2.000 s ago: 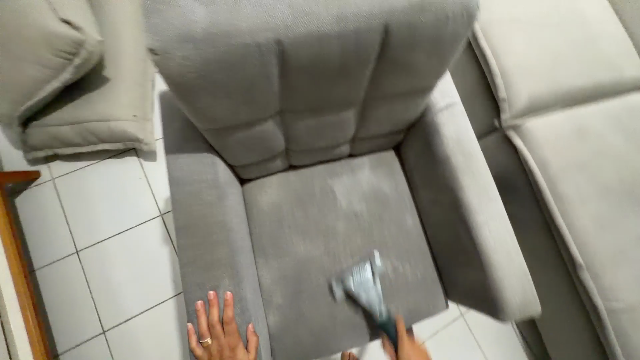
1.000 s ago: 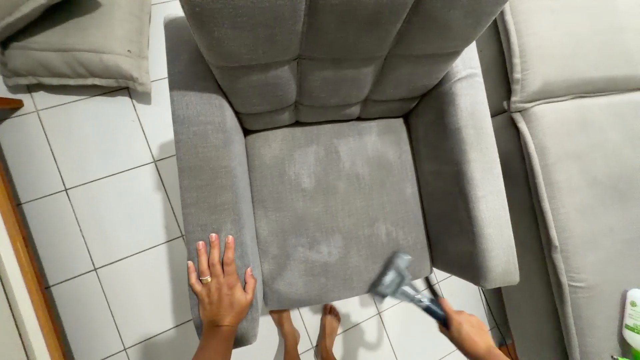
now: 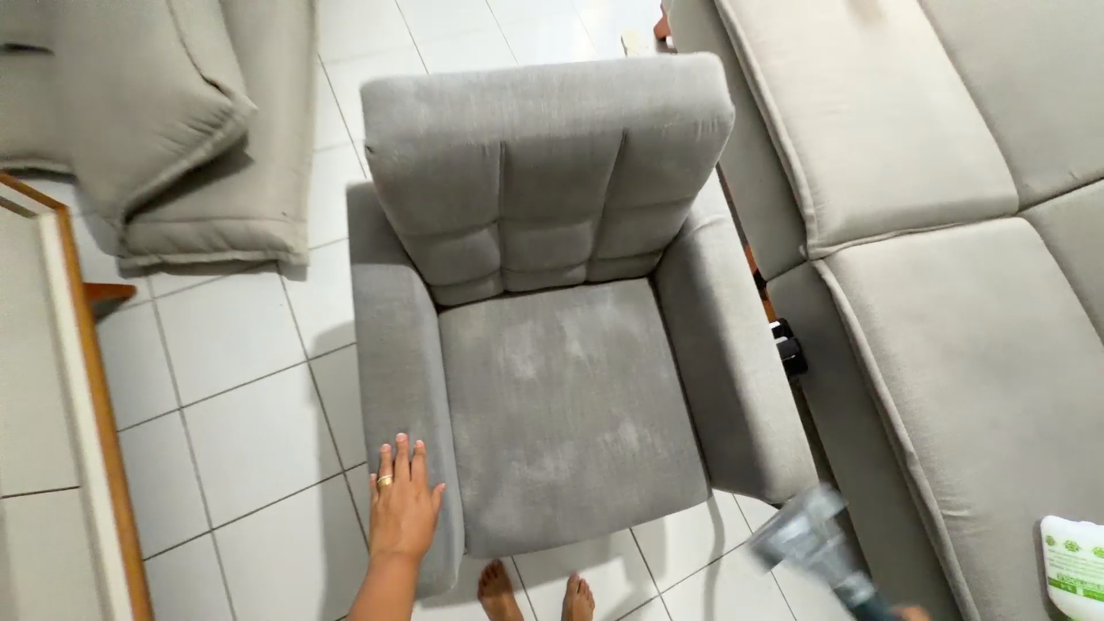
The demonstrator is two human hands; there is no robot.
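Note:
A gray upholstered armchair with a tufted back stands in the middle, and lighter patches mark its seat. My left hand, with a ring on one finger, lies palm down on the front of the left armrest, fingers apart and holding nothing. At the lower right, my right hand is mostly cut off by the frame edge; it grips the dark handle of an upholstery cleaning nozzle with a clear head. The nozzle is blurred, off the seat, near the front of the right armrest.
A beige sofa runs along the right, with a white and green container on it. Beige cushions are piled at the upper left. A wood-edged piece of furniture stands at left. Bare feet are on the tiled floor.
The nozzle, over the seat two seconds ago, has moved right, off the seat, in my right hand. My left hand stays on the left armrest. The view has shifted.

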